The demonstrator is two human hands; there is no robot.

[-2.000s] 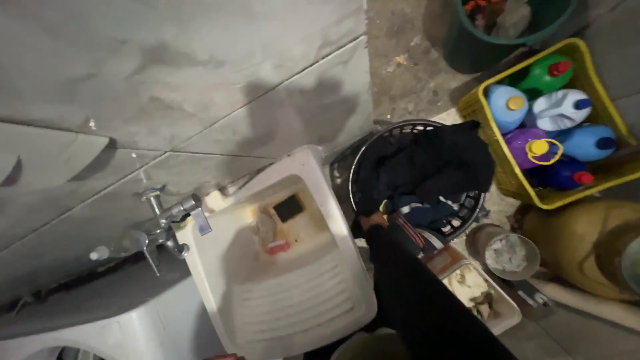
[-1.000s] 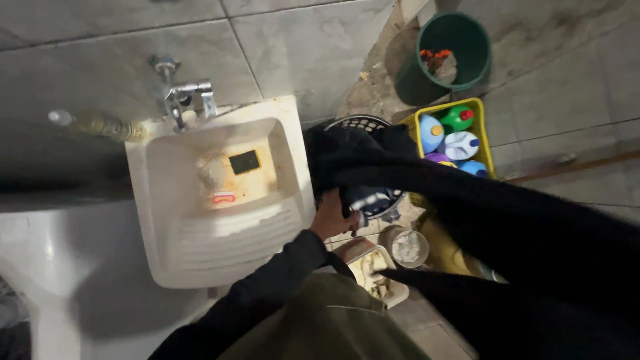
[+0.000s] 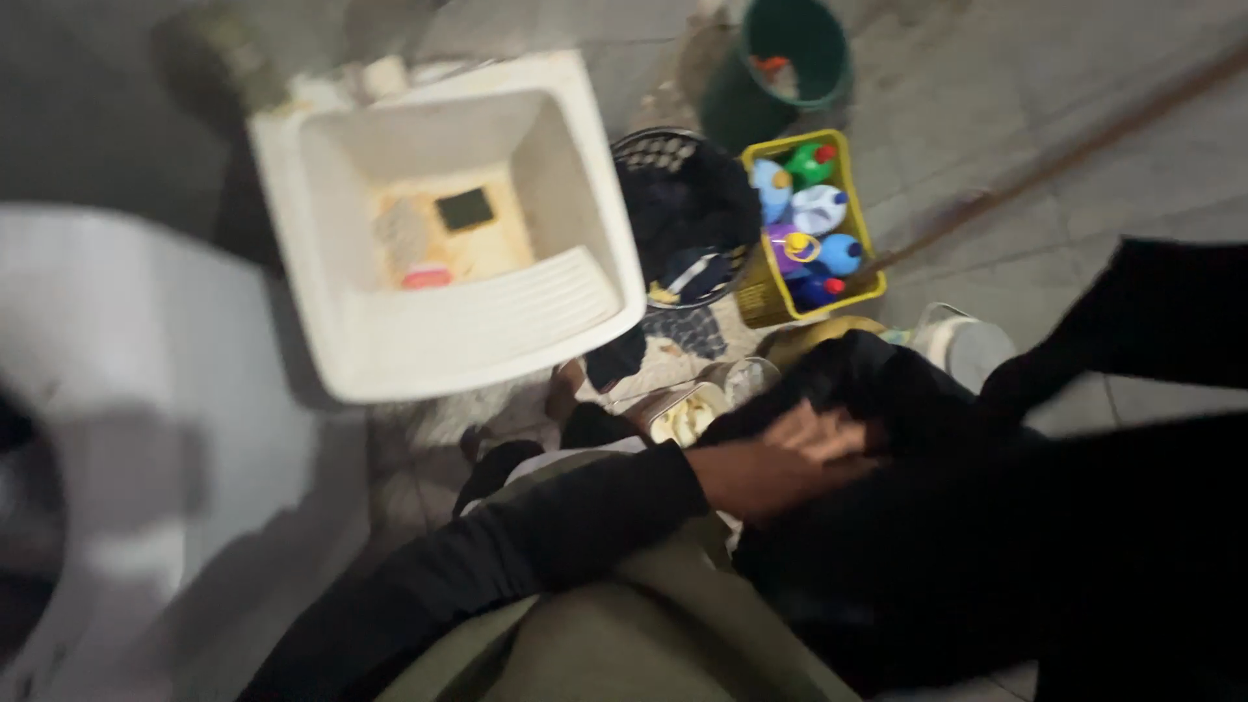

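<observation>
Blurred by motion, my left hand [image 3: 799,456] lies at the lower centre right, its fingers curled on a black garment [image 3: 868,390]. Dark cloth spreads from it to the right edge, where garment and right sleeve are hard to tell apart. My right hand cannot be seen. Up and left of my left hand, a black plastic laundry basket [image 3: 655,146] holds dark clothes [image 3: 687,200]. Left of the basket is a white laundry sink [image 3: 619,292] with a ribbed washboard slope [image 3: 487,317]. A dark sponge or pad [image 3: 466,210] and a pink-red item [image 3: 427,279] lie on its stained bottom.
A yellow crate [image 3: 850,185] of several detergent bottles stands right of the basket, below a green bucket [image 3: 756,97]. Near my left hand are a container with pale contents [image 3: 687,417] and a lidded white bucket [image 3: 975,353]. A white appliance or tub [image 3: 107,390] fills the left side.
My left hand has left the laundry basket and moved right, onto the black garment. The garment, stretched over the basket one second ago, is now away from it at the right.
</observation>
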